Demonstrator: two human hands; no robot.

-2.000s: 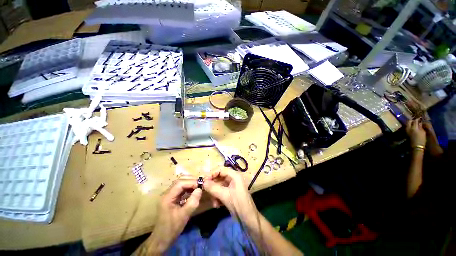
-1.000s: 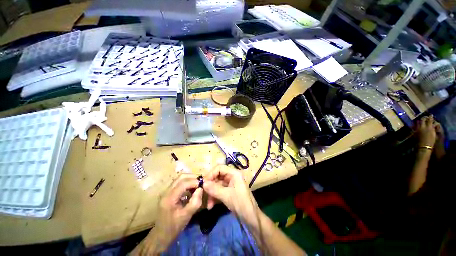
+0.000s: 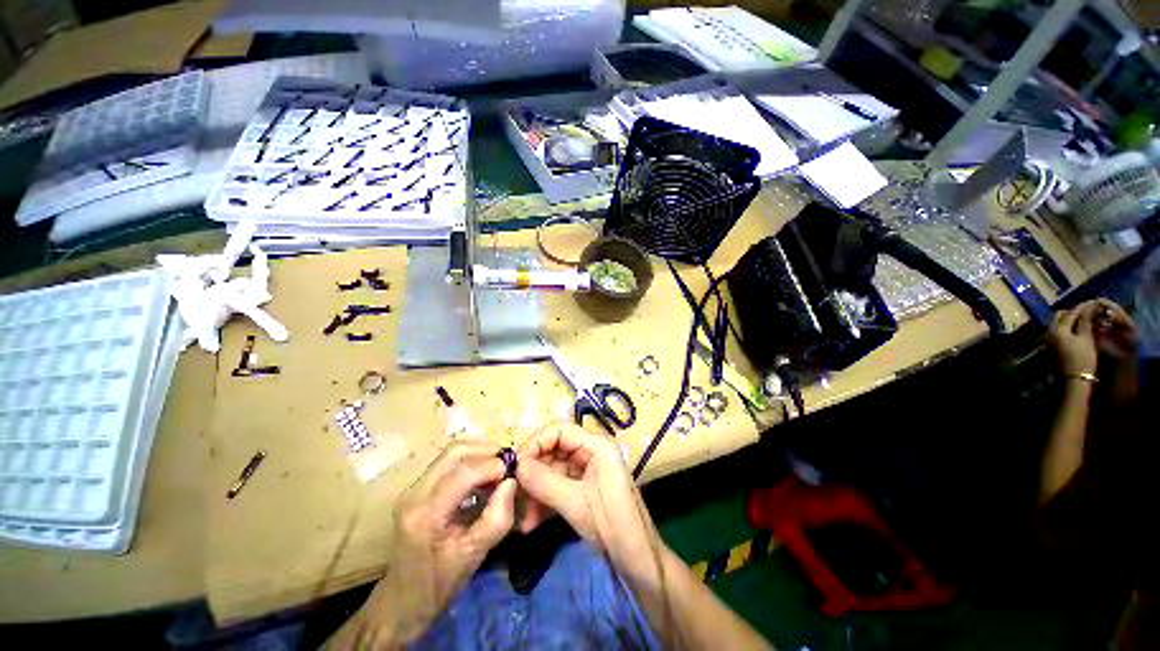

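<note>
A tiny dark part (image 3: 509, 463), likely a flex circuit assembly, is held between the fingertips of my two hands above the bench's front edge. My left hand (image 3: 452, 506) pinches it from the left. My right hand (image 3: 575, 476) pinches it from the right. The fingers hide most of the part, so its exact shape cannot be told. Scissors (image 3: 603, 407) lie just beyond my right hand. A small dark piece (image 3: 444, 397) and a sheet of small pads (image 3: 354, 429) lie beyond my left hand.
A metal stand (image 3: 433, 312) carries a white tube (image 3: 534, 279) beside a round tin (image 3: 614, 282). A fan (image 3: 681, 191) and black soldering station (image 3: 814, 293) stand right. A blister tray (image 3: 76, 407) is left, a loaded tray (image 3: 344, 159) behind. A person's arm (image 3: 1069, 407) is at right.
The view has shifted slightly. Both hands stay together at the same spot with small finger movements around the dark part. The neighbour's hands at right have moved slightly.
</note>
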